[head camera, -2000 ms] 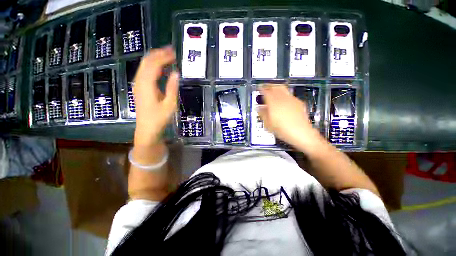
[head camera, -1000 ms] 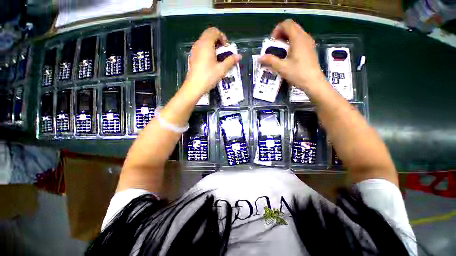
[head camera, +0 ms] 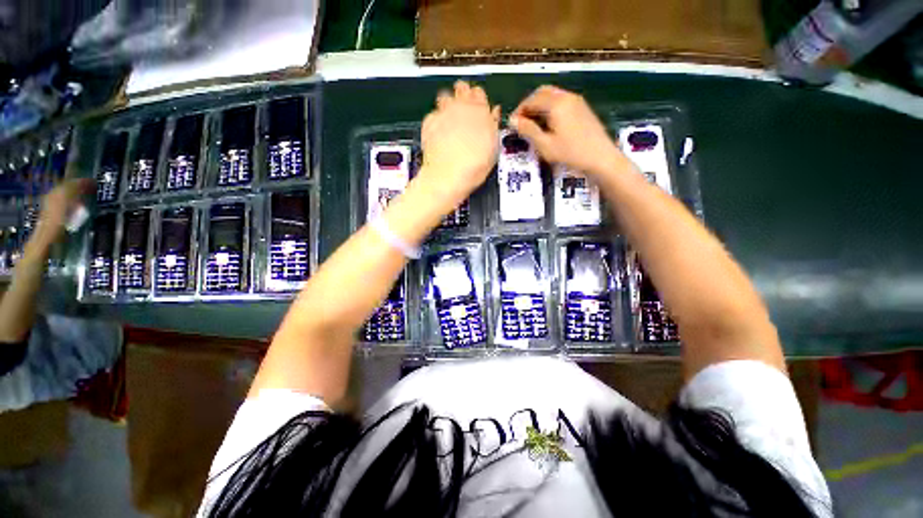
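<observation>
A clear blister tray (head camera: 689, 218) lies in front of me. Its upper row shows white phone backs (head camera: 389, 174) in the first, third, fourth and fifth pockets. In the second, a keypad shows below my left hand (head camera: 460, 140). The lower row holds keypad phones (head camera: 523, 293) face up; my forearms partly cover the outer ones. My left hand is curled above the second pocket; its fingertips are too unclear to show a hold. My right hand (head camera: 555, 123) has its fingertips at the top of the third pocket's white phone (head camera: 521, 187); a grip cannot be made out.
A second tray of face-up phones (head camera: 225, 248) lies at the left. Another person's hand (head camera: 69, 202) reaches in over phones at the far left. A brown board (head camera: 592, 28) and white sheet (head camera: 228, 46) lie at the rear. A labelled bottle (head camera: 825, 40) is at the upper right.
Both hands no longer lift white-backed phones clear. The second upper pocket now shows a keypad. My hands have moved closer together. Another person's hand has appeared at the far left.
</observation>
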